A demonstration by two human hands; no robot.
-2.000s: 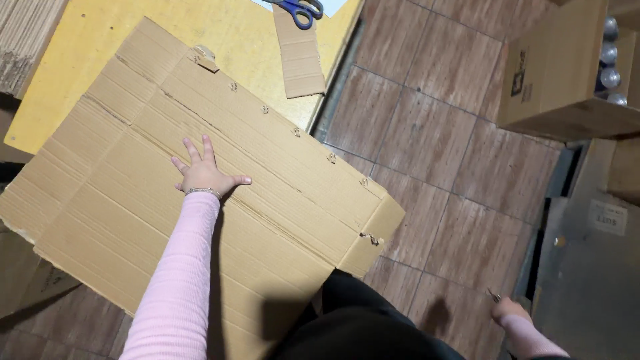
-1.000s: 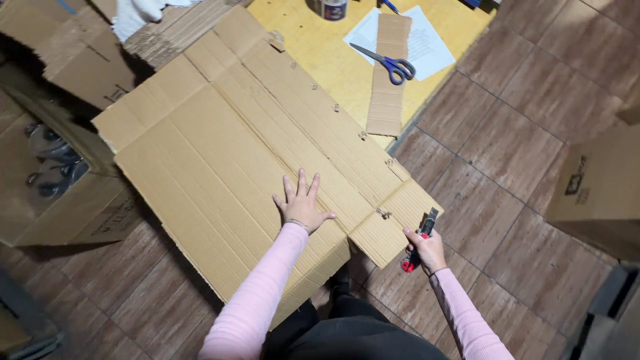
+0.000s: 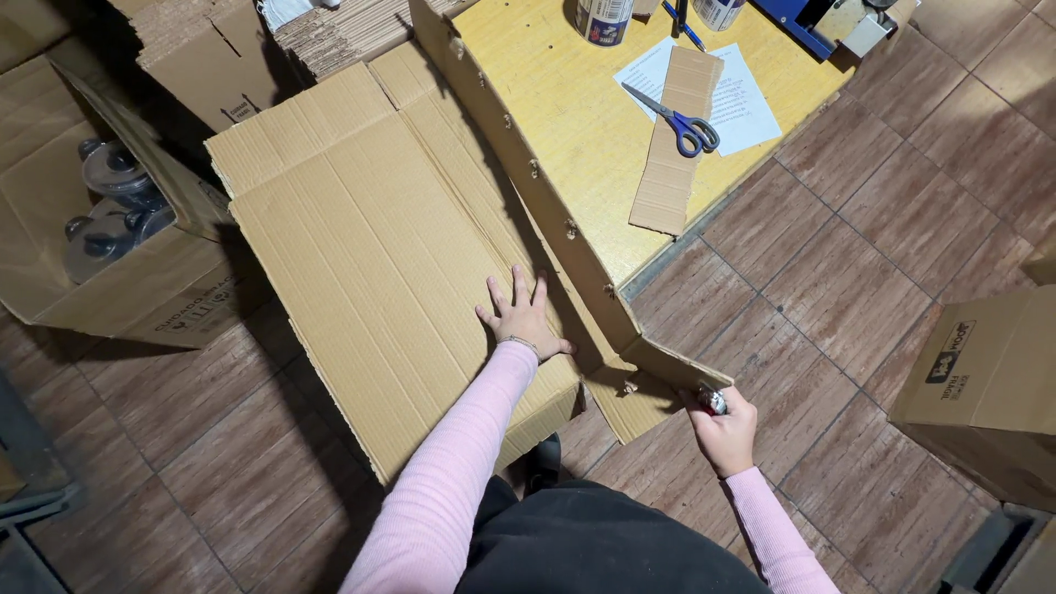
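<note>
A large creased cardboard sheet (image 3: 355, 223) lies over the corner of a yellow table (image 3: 569, 107), with its right-hand strip (image 3: 544, 190) folded upright. My left hand (image 3: 525, 322) presses flat on the sheet with fingers spread. At the strip's near end, my right hand (image 3: 722, 429) grips the cardboard edge together with a utility knife (image 3: 713, 401), mostly hidden in the fist. Small torn tufts run along the upright strip. Blue-handled scissors (image 3: 681, 125) lie on a narrow cardboard piece (image 3: 667, 181) over printed papers (image 3: 747, 103).
Two cans (image 3: 602, 18) (image 3: 719, 11) and a blue metal device (image 3: 813, 25) stand on the table's far part. An open carton of lidded containers (image 3: 124, 194) is at left, near stacked cardboard (image 3: 355, 33). Another carton (image 3: 982, 388) stands on the tiled floor at right.
My right hand, holding the knife apart from the sheet's middle earlier, now grips its near right end. The sheet's right strip, flat before, has been folded up. My left hand still presses on the cardboard.
</note>
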